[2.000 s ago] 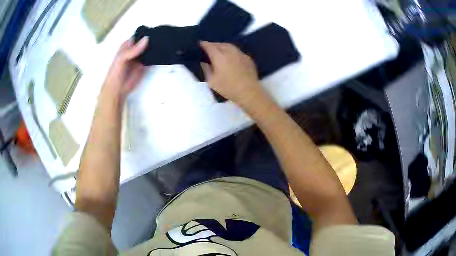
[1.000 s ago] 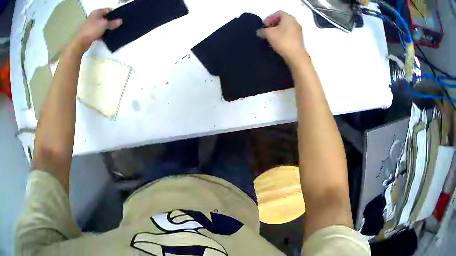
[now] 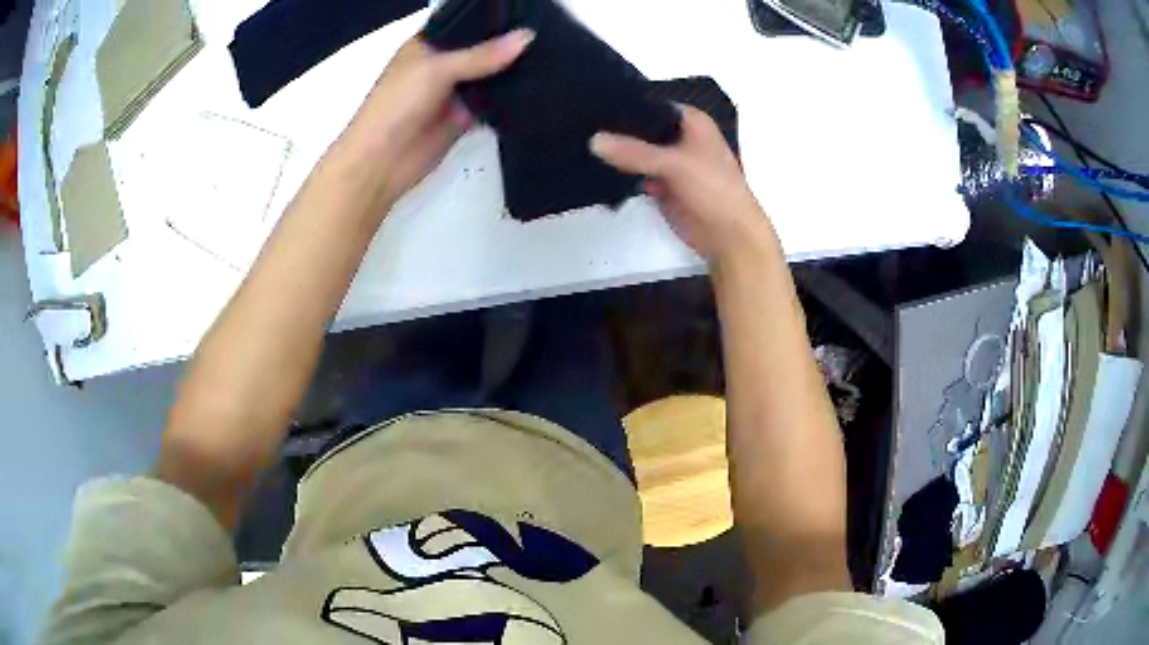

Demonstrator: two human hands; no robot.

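Note:
Several black cloth pieces (image 3: pixel 567 120) overlap between my two hands at the top centre of the table. My left hand (image 3: pixel 435 107) grips their upper left end, thumb on top. My right hand (image 3: pixel 687 176) grips their right side, thumb on top, with the other fingers partly hidden. Another black piece (image 3: pixel 321 44) lies flat to the left of my left hand. The pale pocket-shaped template (image 3: pixel 233 183) lies on the white table, left of my left forearm.
Khaki pieces (image 3: pixel 141 63) lie at the table's left, with a metal clamp (image 3: pixel 78 321) at the left corner. The iron (image 3: pixel 825 15) rests at the far right, near blue hoses (image 3: pixel 1002 114). A round wooden stool (image 3: pixel 680 473) and hanging patterns (image 3: pixel 1052 403) are below and right.
My left hand has let go of the separate black piece at the left and moved right to grip the other black pieces. My right hand has shifted down and still holds them.

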